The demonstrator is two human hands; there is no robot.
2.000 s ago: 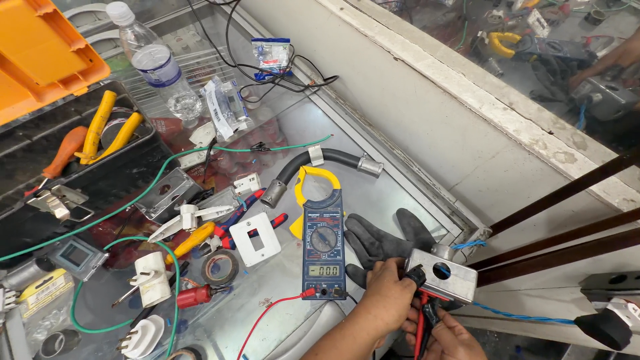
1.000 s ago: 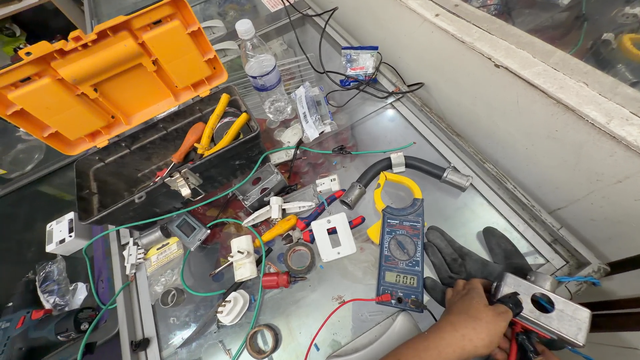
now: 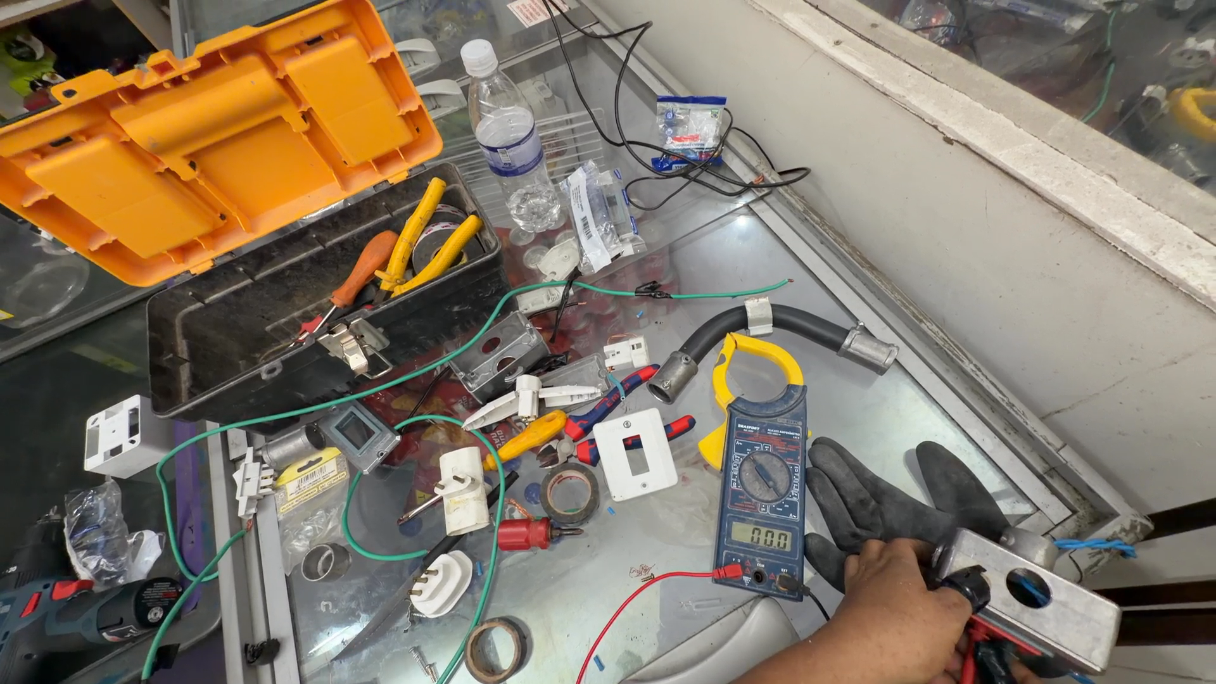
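My left hand (image 3: 883,608) grips the left end of a rectangular metal electrical box (image 3: 1035,594) with a round hole, beside a black, probe-like part (image 3: 967,587). Only a little of my right hand (image 3: 1021,674) shows below the box, near the red and black leads; its grip is hidden. A dark rubber-coated glove (image 3: 883,499) lies behind my left hand. Left of the glove lies a blue clamp meter (image 3: 763,484) with a yellow jaw, its display reading zero, a red lead (image 3: 646,589) plugged in. Blue twisted wire (image 3: 1097,547) emerges behind the box.
An open black toolbox (image 3: 328,294) with an orange lid (image 3: 228,123) stands back left. Around the glass counter lie a water bottle (image 3: 513,142), flexible conduit (image 3: 779,323), white faceplate (image 3: 638,454), tape roll (image 3: 570,492), pliers (image 3: 608,408), plugs (image 3: 464,489) and green wire (image 3: 380,385).
The view has swung left, bringing the toolbox lid fully in. My right hand, plain beneath the box two seconds ago, is now mostly out of frame.
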